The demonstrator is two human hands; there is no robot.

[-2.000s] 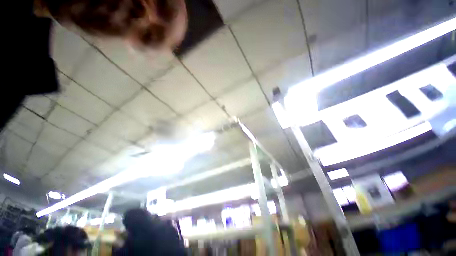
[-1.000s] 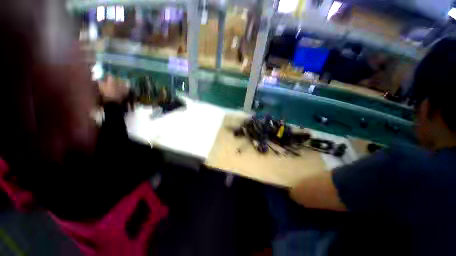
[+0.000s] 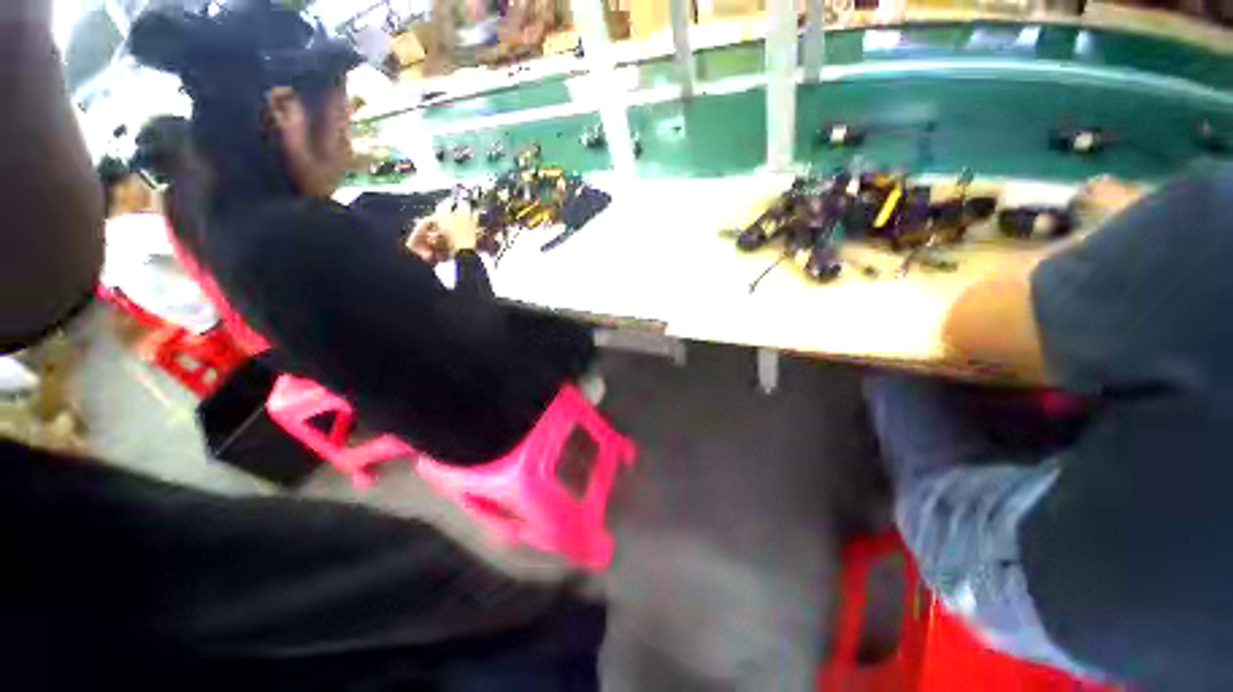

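Neither of my hands can be made out. A blurred brownish shape fills the upper left edge, too close to identify. A tangled heap of unfinished units (image 3: 865,223), black with yellow parts and thin leads, lies on the tan cardboard sheet (image 3: 811,311) at the centre right. A second black and yellow heap (image 3: 527,196) lies farther left on the white bench (image 3: 609,264), by a seated person's hands. A black unit (image 3: 1034,220) lies beside the right heap, near another person's hand.
A person in black (image 3: 365,298) sits on a pink stool (image 3: 575,473) at the left. A person in a dark blue shirt (image 3: 1136,406) sits on a red stool (image 3: 865,615) at the right. The green conveyor belt (image 3: 947,122) carries spaced units behind the bench. A dark sleeve or leg crosses the lower left.
The view has swung down from the ceiling lights to the bench and floor. The person in black, both stools and more of the belt now show clearly.
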